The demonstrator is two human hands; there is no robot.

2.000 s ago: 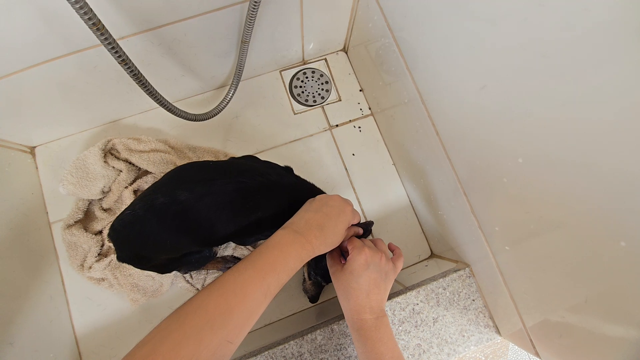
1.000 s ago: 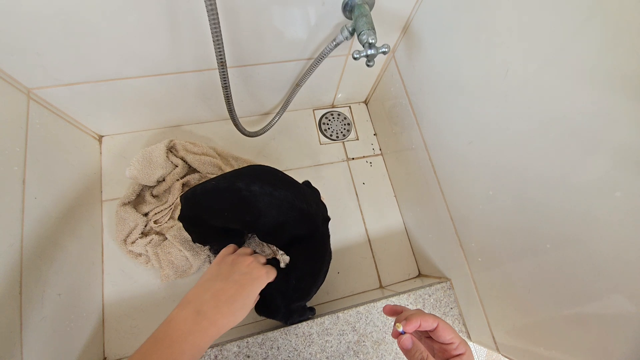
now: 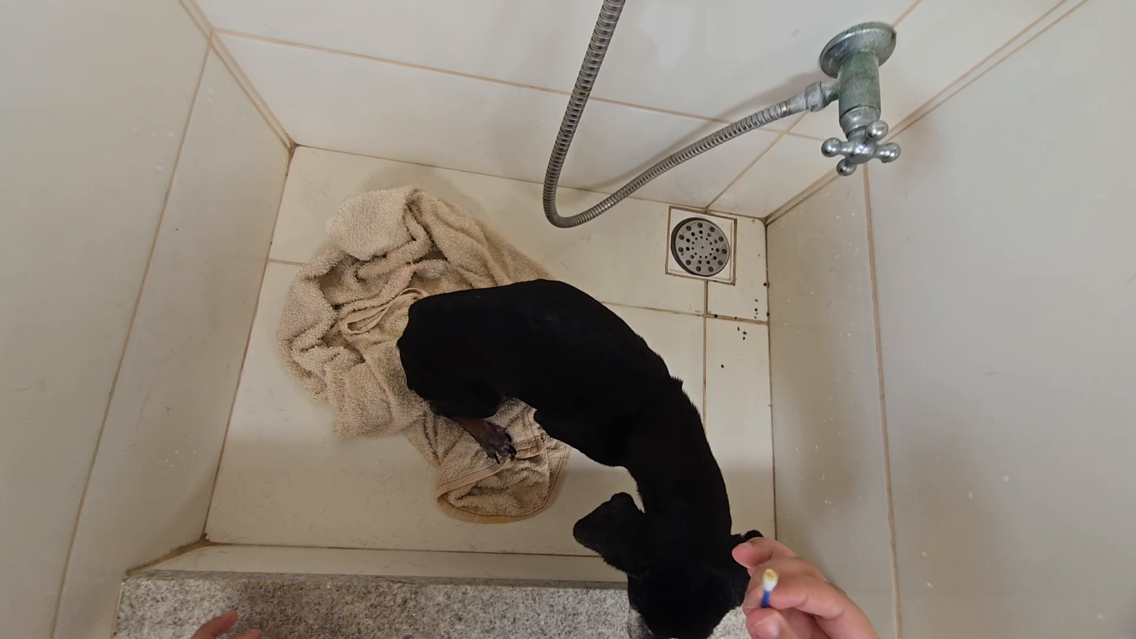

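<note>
A black dog (image 3: 568,364) is on the shower floor, its hind part over a crumpled beige towel (image 3: 373,355) and its head bent down at the stone ledge. Beside the dog's head and ear, my right hand (image 3: 799,590) holds a cotton swab (image 3: 768,586) with a blue stick and a yellowish tip. Only some fingers of my left hand (image 3: 226,626) show at the bottom edge, over the ledge and away from the dog; what it may hold is out of view.
A speckled stone ledge (image 3: 373,608) runs along the front. Tiled walls enclose the shower floor. A round metal drain (image 3: 701,247) lies at the back right, with small dark specks near it. Above hang a flexible metal hose (image 3: 568,133) and a cross-handled valve (image 3: 859,106).
My left hand has left the dog's hind part and moved down to the frame's bottom edge. The dog's head has come to the ledge, beside my right hand with the swab.
</note>
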